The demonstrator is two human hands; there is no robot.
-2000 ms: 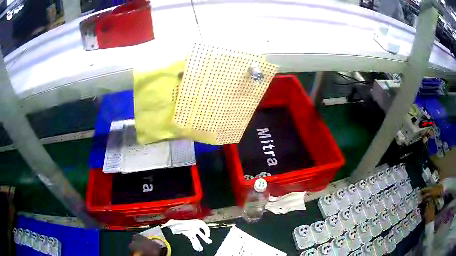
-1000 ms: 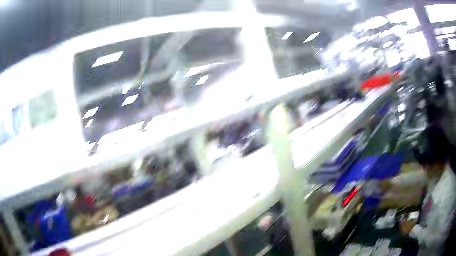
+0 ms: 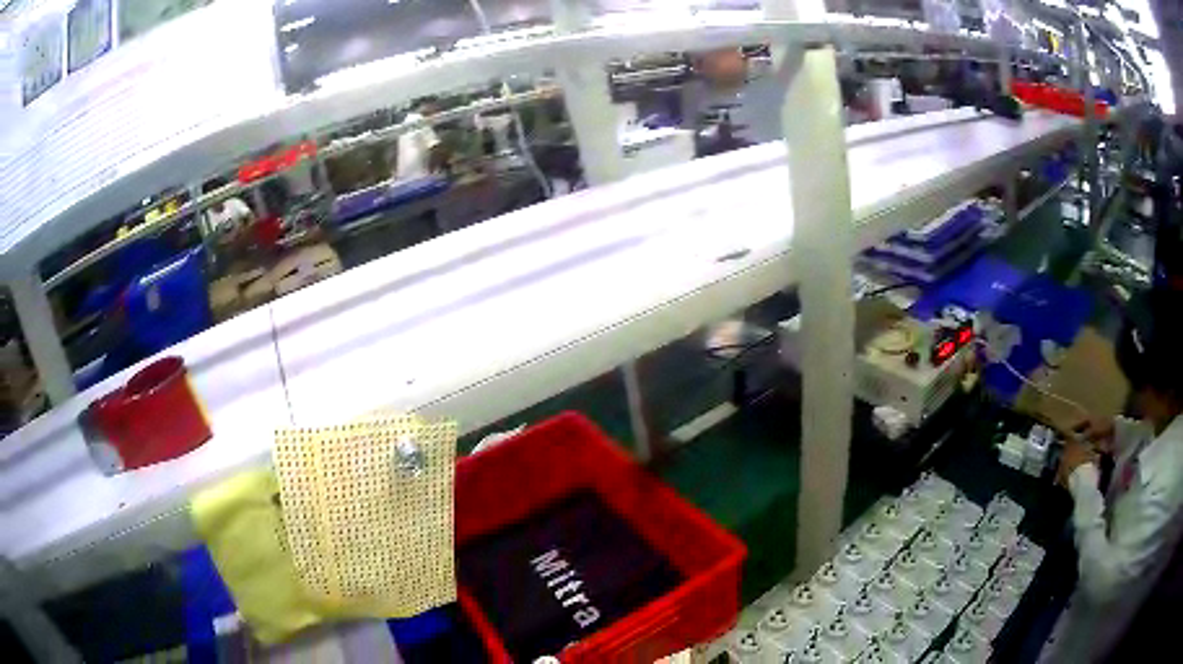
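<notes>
No hand of mine is in the picture. Nearest in front of me, a red crate with black "Mitra" material inside stands below the long white shelf. A perforated cream sheet and a yellow cloth hang from the shelf's edge, left of the crate. At the lower right, white plug-in adapter units stand in dense rows on the bench. The lower ends of the crate and the rows are cut off by the picture's edge.
The long white shelf crosses the view, with a red container on its left part. A pale post rises at centre right. Behind it are a beige box with red digits, blue sheets and a person in a white coat.
The view has swung up and right, then partly back down. The near bench edge with gloves, bottle and tape, and a dark hand seen at the tape, are now out of view.
</notes>
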